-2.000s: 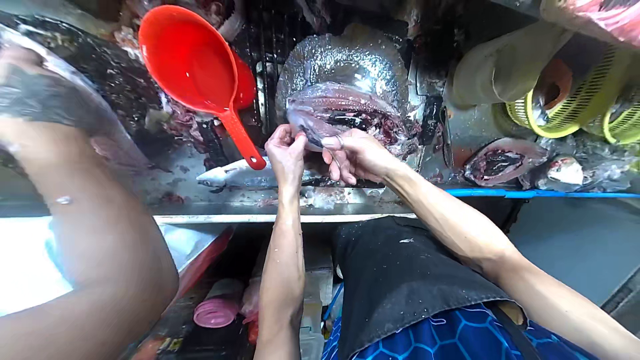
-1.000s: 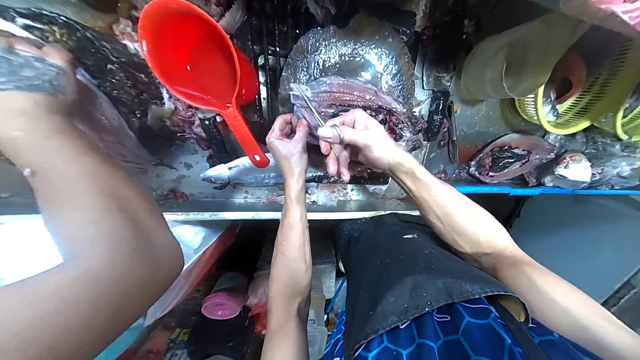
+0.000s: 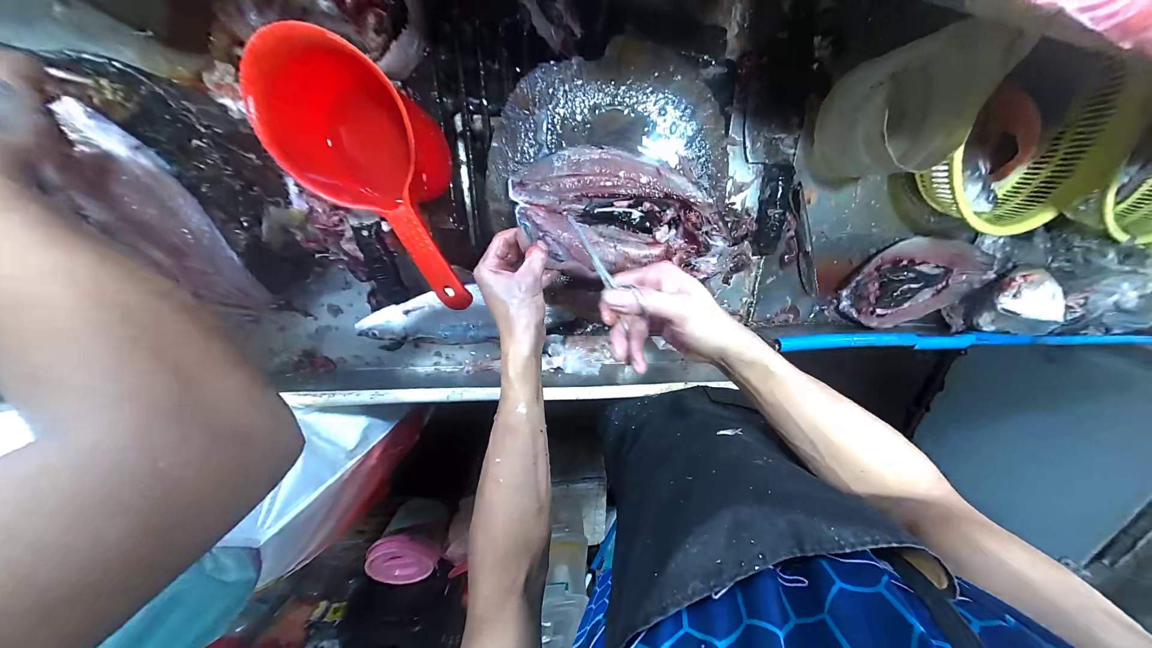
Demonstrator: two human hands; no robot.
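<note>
A fish cut open along its length (image 3: pixel 594 184) lies on a round, wet, shiny board (image 3: pixel 621 108), its cavity dark and bloody. At the near left end of this fish, my left hand (image 3: pixel 515 274) pinches its edge between thumb and fingers. My right hand (image 3: pixel 661 310) grips a thin metal tool (image 3: pixel 592 252), which looks like scissors or tweezers; the tip lies over the lower flap of the fish. Beneath my left hand, partly hidden by it, a whole silvery fish (image 3: pixel 432 317) rests on the metal worktop.
Left of the board is a red plastic dipper (image 3: pixel 328 112). A co-worker's arm (image 3: pixel 135 423) reaches in beside a large fish (image 3: pixel 153 198). To the right are yellow-green baskets (image 3: pixel 1035 193), another opened fish (image 3: pixel 909 281) and a blue tube (image 3: pixel 900 341) along the edge.
The metal tool now points down onto the fish's lower flap; one second ago it was raised nearer my left hand. My left hand keeps hold of the fish's edge.
</note>
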